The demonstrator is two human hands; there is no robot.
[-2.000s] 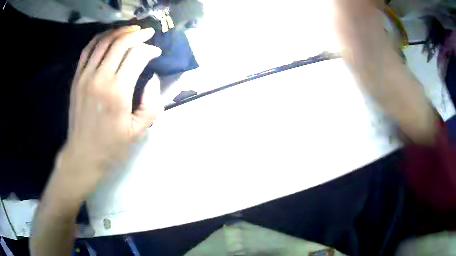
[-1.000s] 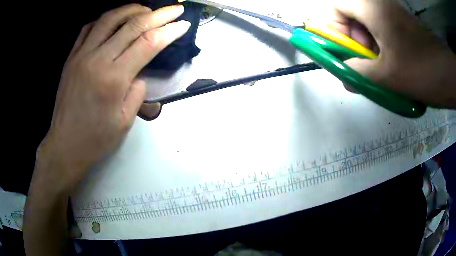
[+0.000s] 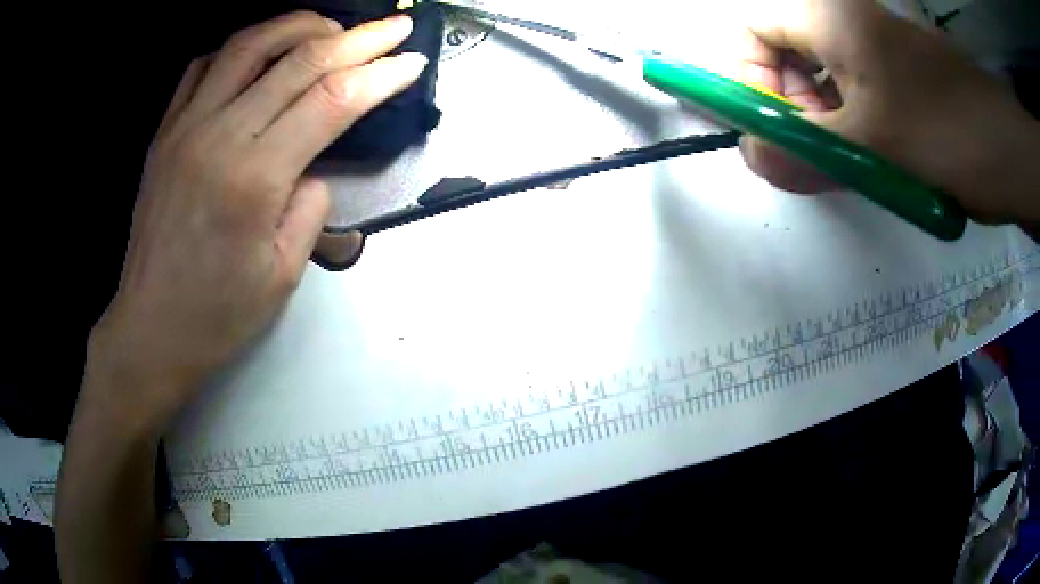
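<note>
Dark navy cloth lies at the top left, bunched under my left hand. My left fingers press on it, with the fingertips near its right edge. My right hand holds the scissors at the upper right. The green handle loop faces me and a bit of yellow shows behind it. The blades point left, and their tips reach the cloth's edge near my left fingertips at the top rim. The blades look nearly closed. The needle and presser foot are not visible.
The white machine table has printed ruler markings along its curved front edge. A dark gap crosses the bed, with chipped spots beside it. A round metal plate shows right of the cloth. Dark cloth lies below the table edge.
My right hand has come in from the right and taken up the scissors, bringing them to the cloth. Since then the handles have drawn together. My left hand has stayed on the cloth.
</note>
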